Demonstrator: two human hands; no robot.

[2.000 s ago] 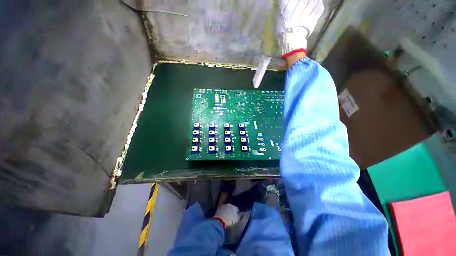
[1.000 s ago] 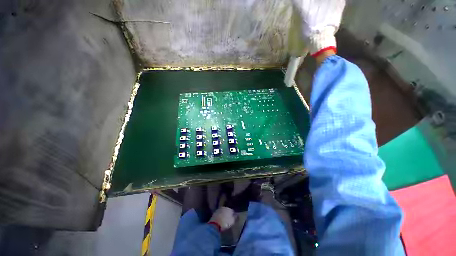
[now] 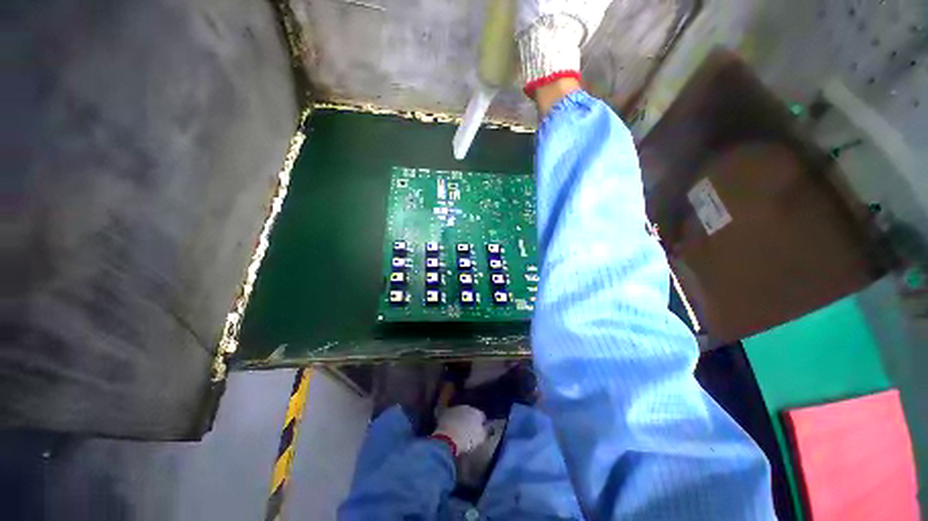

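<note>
The green printed circuit board (image 3: 463, 229) lies flat on the booth's dark-green floor, with rows of small black blocks near its lower left. My right hand (image 3: 562, 39), in a white knit glove with a red cuff, is cut off by the top edge. It holds the pale yellow air blow gun (image 3: 497, 51), whose white nozzle points down just behind the board's back edge. My right forearm hides the board's right part. My left hand (image 3: 464, 428), also gloved, is low in front of my body, small and dim; its fingers are not clear.
Grey booth walls (image 3: 153, 193) stand at the left and back, with crusty cream edges. A brown cardboard box (image 3: 778, 224) with a white label is to the right. A red foam pad (image 3: 855, 458) lies on a green mat (image 3: 819, 351) at lower right. Yellow-black tape (image 3: 289, 438) marks the floor.
The view shifted and swung back. My right hand and the blow gun moved from behind the board's right side to its left part. My right forearm again covers the board's right part.
</note>
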